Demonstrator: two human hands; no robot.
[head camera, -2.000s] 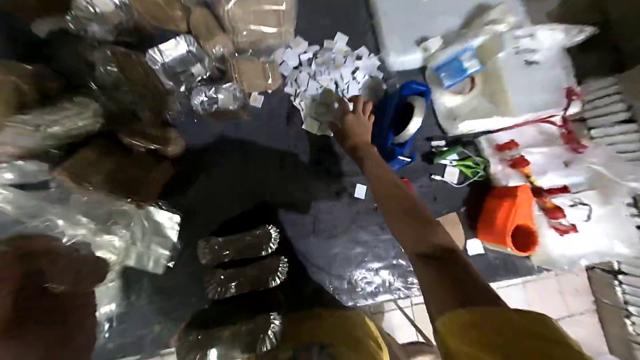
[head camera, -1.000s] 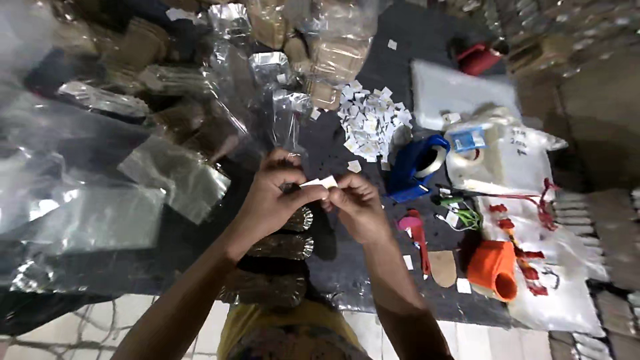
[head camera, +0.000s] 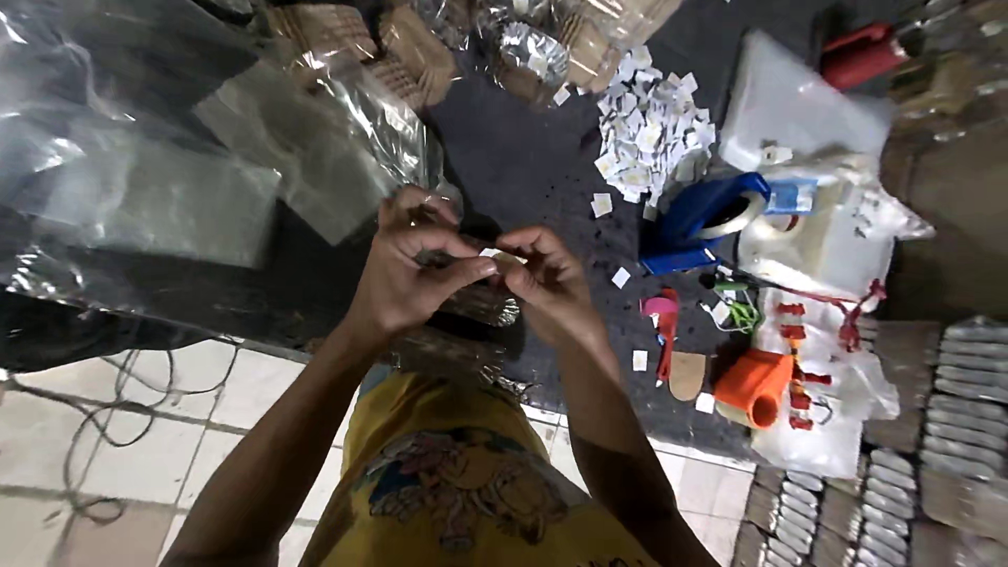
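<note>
Both my hands meet over the dark table near its front edge. Between the fingertips of my left hand (head camera: 421, 272) and my right hand (head camera: 547, 276) is a small white paper slip (head camera: 502, 256). A clear plastic bag (head camera: 445, 197) seems to be against the fingers of my left hand; how it is held cannot be told. Below the hands, partly hidden, lie clear-wrapped packs (head camera: 488, 305) near my body. A heap of small white slips (head camera: 652, 130) lies beyond my right hand, with a few loose ones around it.
Clear plastic sheets (head camera: 157, 173) spread over the left. Brown paper trays (head camera: 421, 55) lie at the back. On the right are a blue tape dispenser (head camera: 685, 228), an orange roll-shaped object (head camera: 756, 386), a red-handled tool (head camera: 668, 335), green scissors or cord (head camera: 740, 315) and white bags (head camera: 819, 236).
Two seconds ago my right hand was at the heap of slips. It has come back beside my left hand, and a white slip is between their fingers. The view has shifted.
</note>
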